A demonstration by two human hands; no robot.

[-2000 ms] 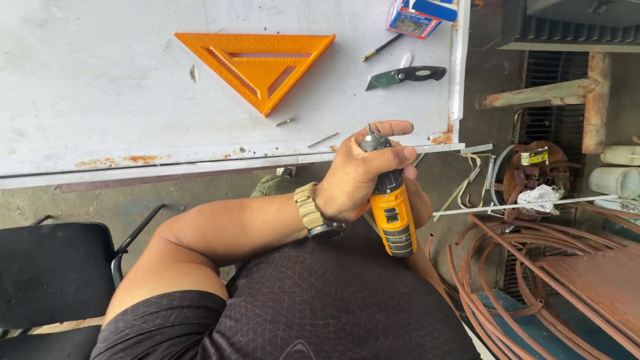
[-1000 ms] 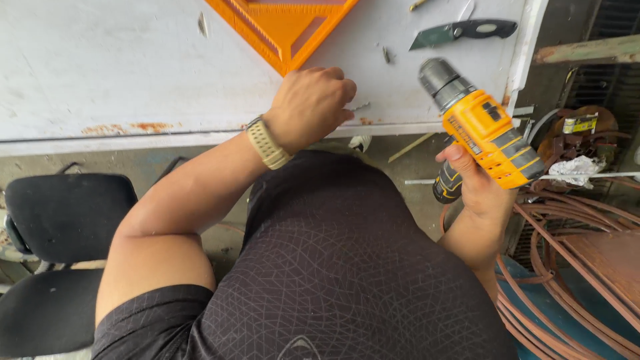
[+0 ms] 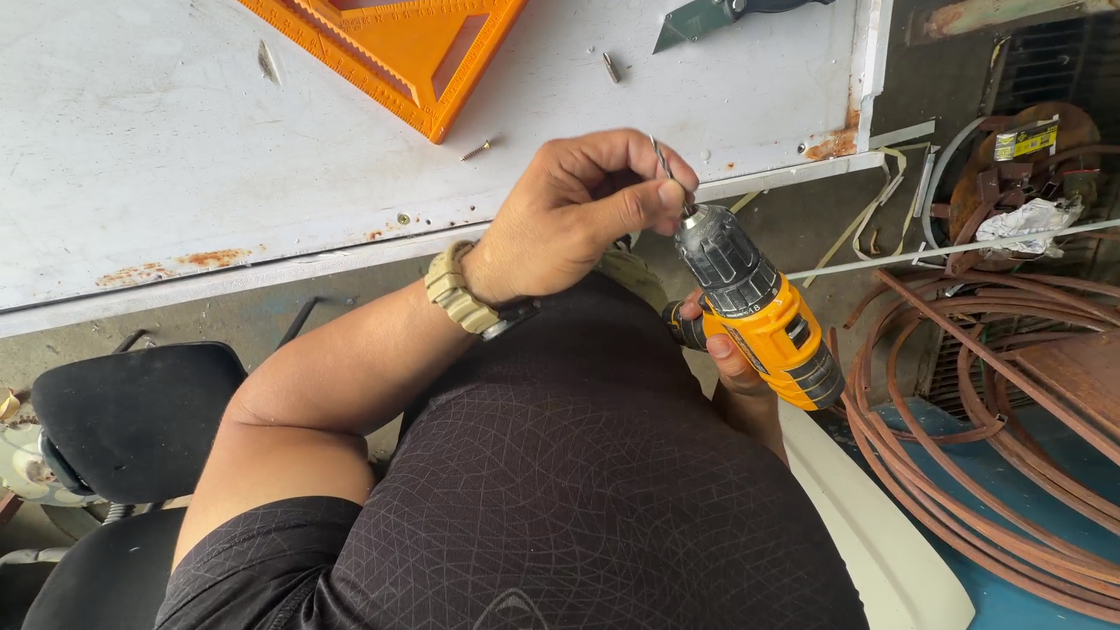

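Note:
My right hand (image 3: 739,359) grips a yellow and black cordless drill (image 3: 770,328) by its handle, its chuck tilted up and left over the table's edge. Between the thumb and fingers of my left hand (image 3: 569,210), which wears a watch with a tan strap, is a thin drill bit (image 3: 662,162) whose lower end sits at the mouth of the chuck (image 3: 713,245). A small driver bit (image 3: 611,67) and a screw (image 3: 476,150) lie on the white table (image 3: 175,157). An orange speed square (image 3: 411,52) rests at the top beside them, left of a utility knife (image 3: 700,22).
A black chair (image 3: 140,420) stands at lower left. Rusty metal coils (image 3: 884,420) fill the lower right, below crumpled foil (image 3: 1028,227) and a long thin rod (image 3: 954,249). The table's rusty metal corner (image 3: 836,144) is close to the drill.
My left hand has moved from the table's edge to the chuck, and the thin bit now shows between its fingers. The drill has moved down in view, still in my right hand.

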